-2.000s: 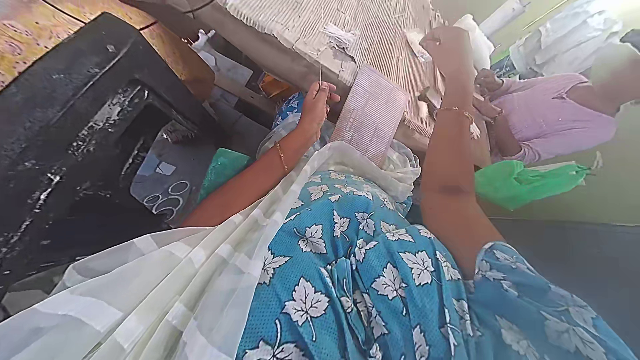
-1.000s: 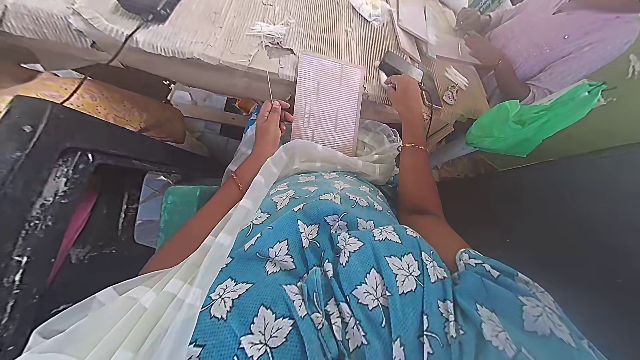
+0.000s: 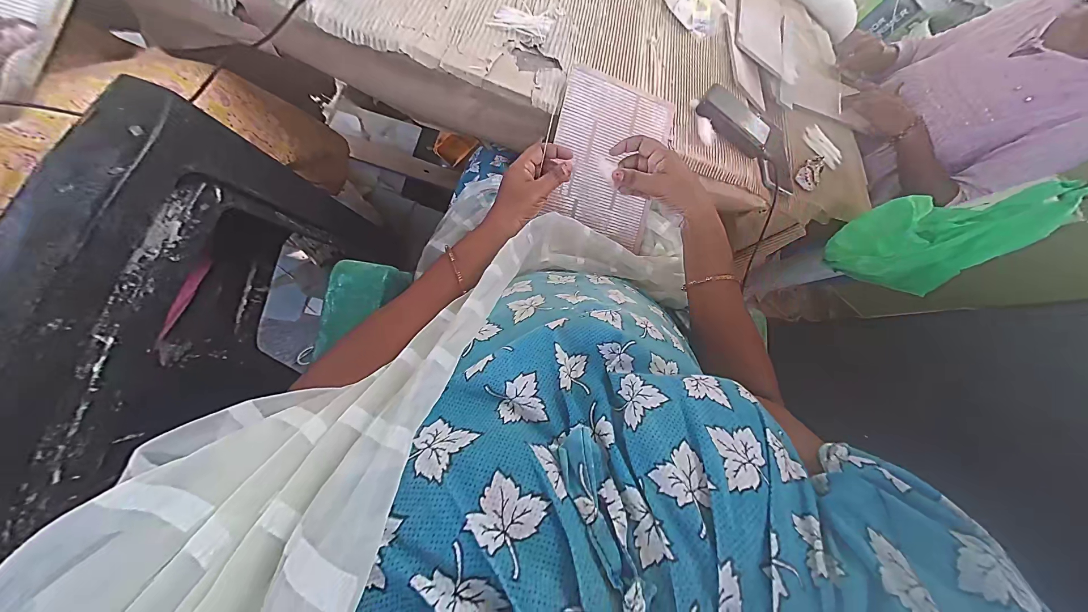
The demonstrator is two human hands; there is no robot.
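Note:
A flat ribbed rectangular board (image 3: 605,153), pale pink, leans between my lap and the table edge. My left hand (image 3: 537,180) is at the board's left edge, its thumb and fingers pinched on a thin stick that points up toward the table. Over the board's right part is my right hand (image 3: 656,177), with thumb and forefinger bent toward each other; whether something tiny is between them I cannot tell. A black box-shaped device (image 3: 733,121) with a cable lies on the table, right of the board.
The table (image 3: 459,51) has a ribbed cover, a bundle of white sticks (image 3: 520,24) and flat pale boards (image 3: 761,38). Another person's hands (image 3: 880,110) are at the right, above a green plastic bag (image 3: 943,238). A worn black plastic stool or chair (image 3: 127,280) stands left.
My right hand has moved left from beside the black device to over the ribbed board. My left hand still pinches the thin stick. The view has shifted.

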